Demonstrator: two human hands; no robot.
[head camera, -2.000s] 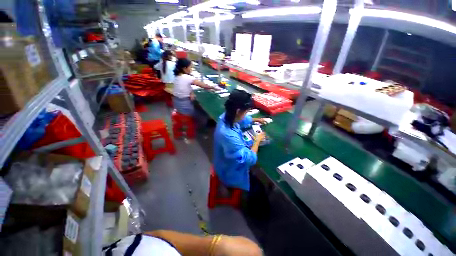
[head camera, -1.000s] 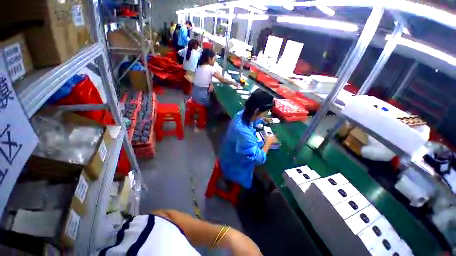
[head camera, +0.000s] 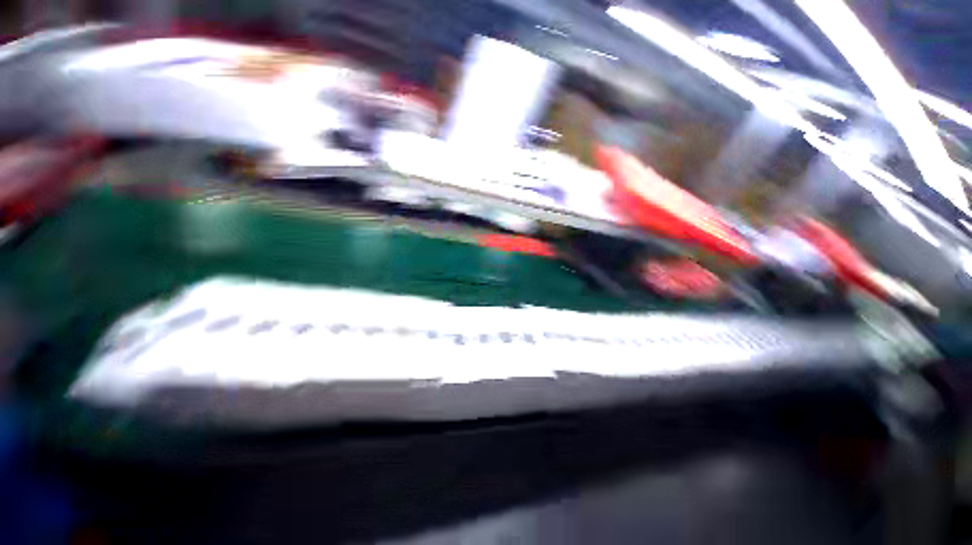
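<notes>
The frame is badly blurred. A long row of white boxes (head camera: 426, 357) lies across the middle of the view, on the near side of the green bench top (head camera: 352, 250). A line of small dark marks runs along the tops of the boxes, and their near side looks grey. Single boxes cannot be told apart. Neither my left hand nor my right hand is in view.
A raised white shelf (head camera: 501, 181) with pale items runs behind the bench. Red shapes, perhaps trays (head camera: 677, 208), are at the right. Bright ceiling lights are at the upper right. Below the boxes it is dark. A blurred blue patch is at the lower left edge.
The view has swung right, from the aisle and seated people to the bench side-on. The box row now spans the picture. The bare arm with the bracelet has left the view.
</notes>
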